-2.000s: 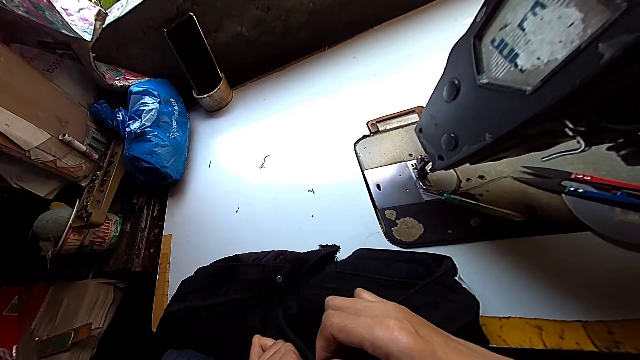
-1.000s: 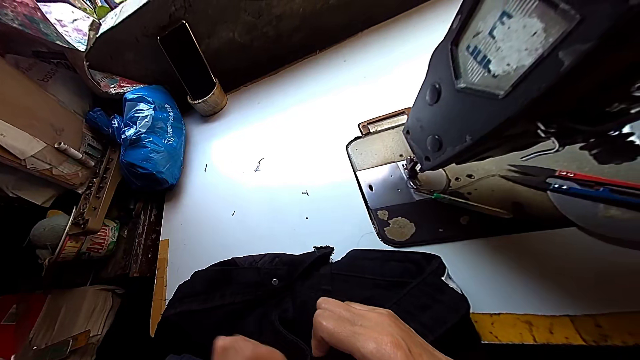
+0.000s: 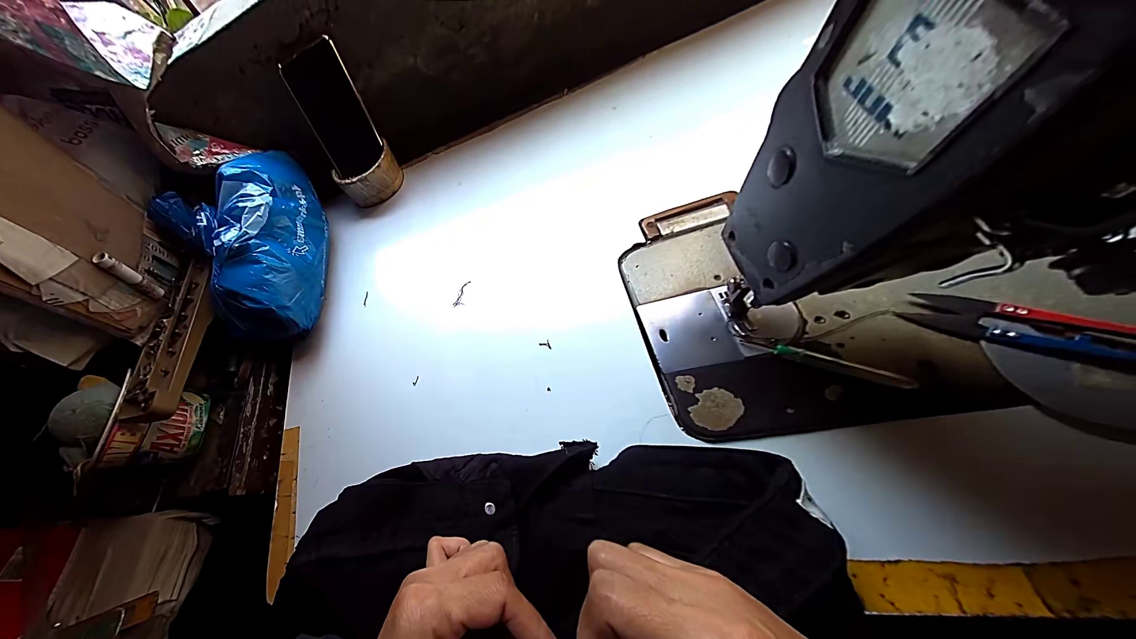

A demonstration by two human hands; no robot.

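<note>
A black cloth garment with a small metal button lies bunched along the near edge of the white tabletop. My left hand, fingers curled, grips the garment below the button. My right hand rests on the same cloth a little to the right, its fingers bent down; the fingertips are hidden, so its hold is unclear. Up and to the right of both hands stands a sewing machine, its needle area over a metal bed plate. A frayed edge sticks up at the garment's top.
Thread snips and a green-handled tool lie on the machine bed. A phone leans in a round holder by the wall. A blue plastic bag sits at the left edge. Thread scraps dot the white tabletop.
My left hand, low at the frame's bottom edge before, has come further up into view on the garment. The right hand remains on the cloth.
</note>
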